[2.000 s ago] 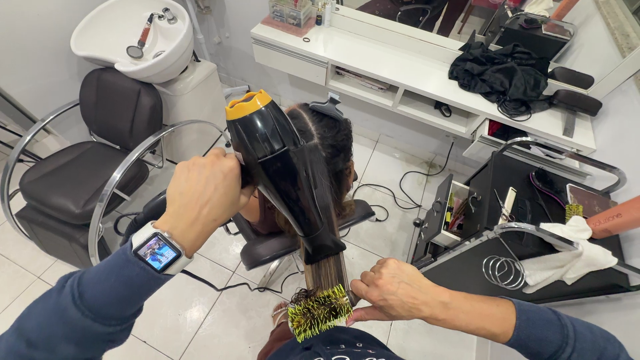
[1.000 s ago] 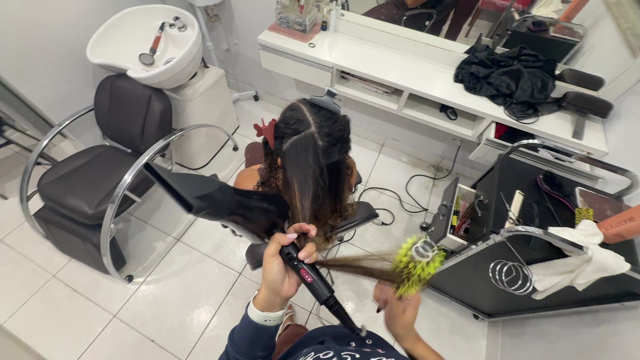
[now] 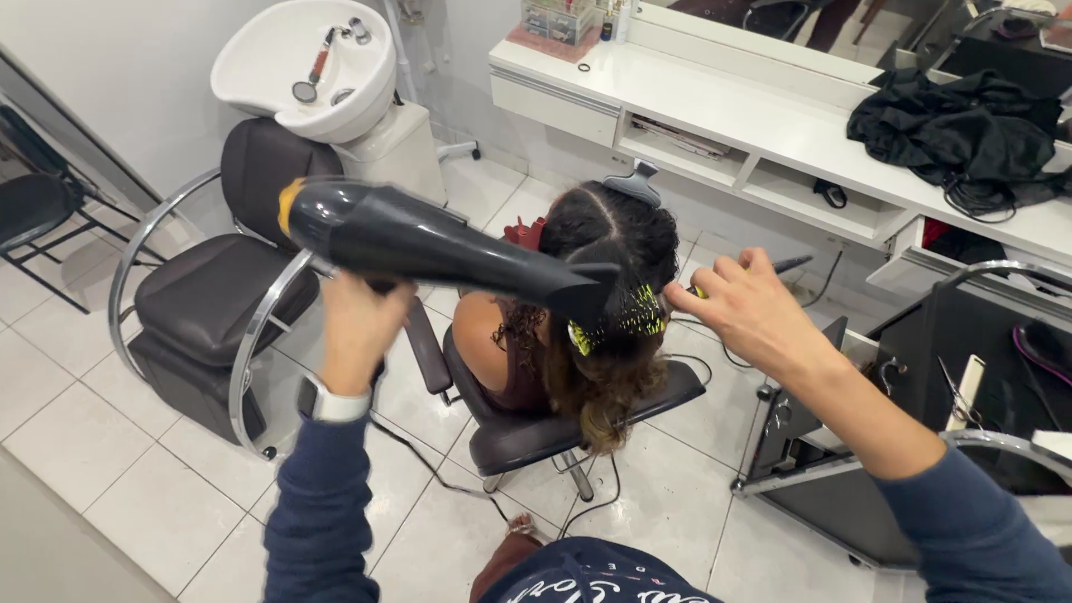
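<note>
My left hand [image 3: 364, 322] grips the handle of a black hair dryer [image 3: 419, 239] with a yellow rear ring. The dryer's flat nozzle points right, at the back of a seated person's head. A round brush [image 3: 641, 311] with yellow-green bristles lies against the dark hair [image 3: 586, 226], partly covered by strands and the nozzle. My right hand [image 3: 745, 310] is closed around the brush's handle at the right of the head. A grey hair clip [image 3: 636, 182] holds hair at the top of the head, and a red clip [image 3: 525, 233] sits at its left side.
The person sits in a dark salon chair [image 3: 519, 444]. An empty salon chair [image 3: 213, 293] and a white wash basin [image 3: 352, 67] stand at the left. A white counter [image 3: 712, 92] bears black cloth [image 3: 955, 126]. At the right is a black trolley [image 3: 913, 368] with scissors [image 3: 959, 394]. Cables [image 3: 435, 477] cross the tiled floor.
The brush, out at the ends of a stretched strand a second ago, is now against the head. The dryer has risen from a lowered position, and my left hand is to the left of the person.
</note>
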